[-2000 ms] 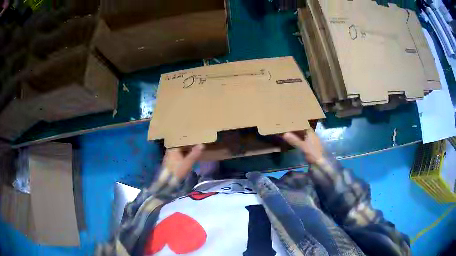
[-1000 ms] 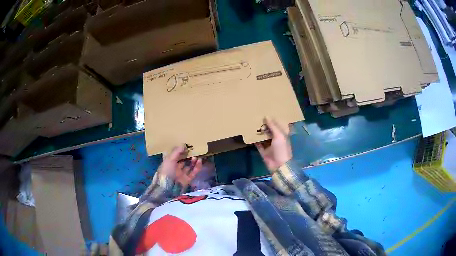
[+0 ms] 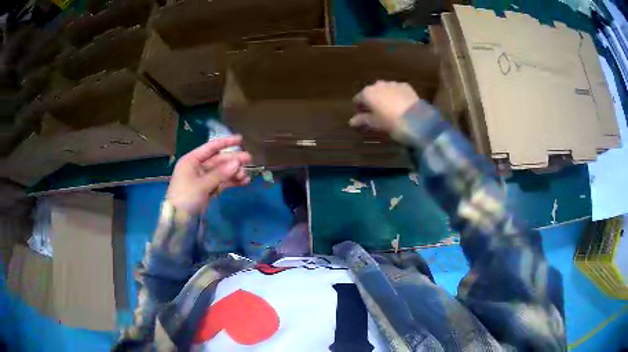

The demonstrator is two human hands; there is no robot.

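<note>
An erected carton, open-topped and long, stands in the middle of the green table, blurred. My right hand is over the carton's opening with its fingers bent; whether it touches the carton I cannot tell. My left hand is at the carton's lower left corner, off its wall, fingers apart and empty. The blank stack lies at the right, its top sheet showing a black line drawing.
Rows of open cartons stand at the left and back left. Cardboard scraps lie on the green table before the carton. A large open carton is at lower left. A yellow crate is on the floor at right.
The sheet with the drawing is no longer between my hands; an open carton stands farther back. My right hand has moved up over it and my left hand has moved left, away from cardboard.
</note>
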